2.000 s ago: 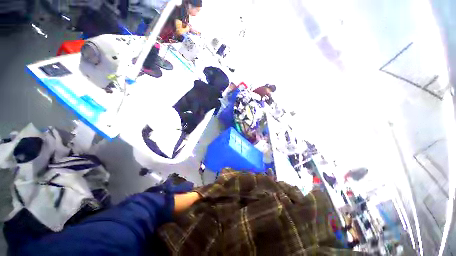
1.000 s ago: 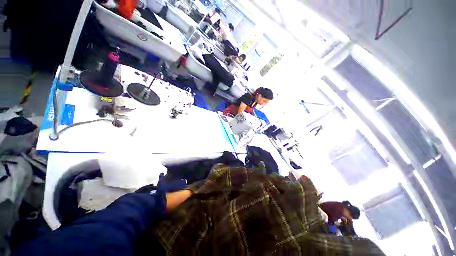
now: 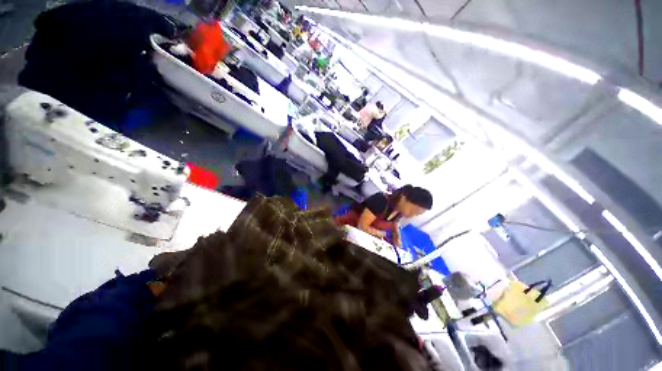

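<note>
A large crumpled bundle of dark brown plaid garments (image 3: pixel 290 290) fills the lower middle of the view, blurred, with thin pale check lines. My left arm in a dark blue sleeve reaches in from the lower left. Only a sliver of my left hand (image 3: pixel 157 288) shows at the cuff, against the bundle; the fingers are hidden by the cloth, which it carries. My right hand is not visible.
A white sewing machine head (image 3: pixel 94 148) stands on a white table (image 3: pixel 65 235) at the left. A person in dark and red clothes (image 3: pixel 385 214) sits beyond the bundle. A dark garment heap (image 3: pixel 87 58) and machine rows lie behind. A yellow bag (image 3: pixel 522 301) is at the right.
The view has swung and moved past the earlier table and thread stand; a machine head now shows at the left. The plaid bundle has stayed with my left arm and appears higher.
</note>
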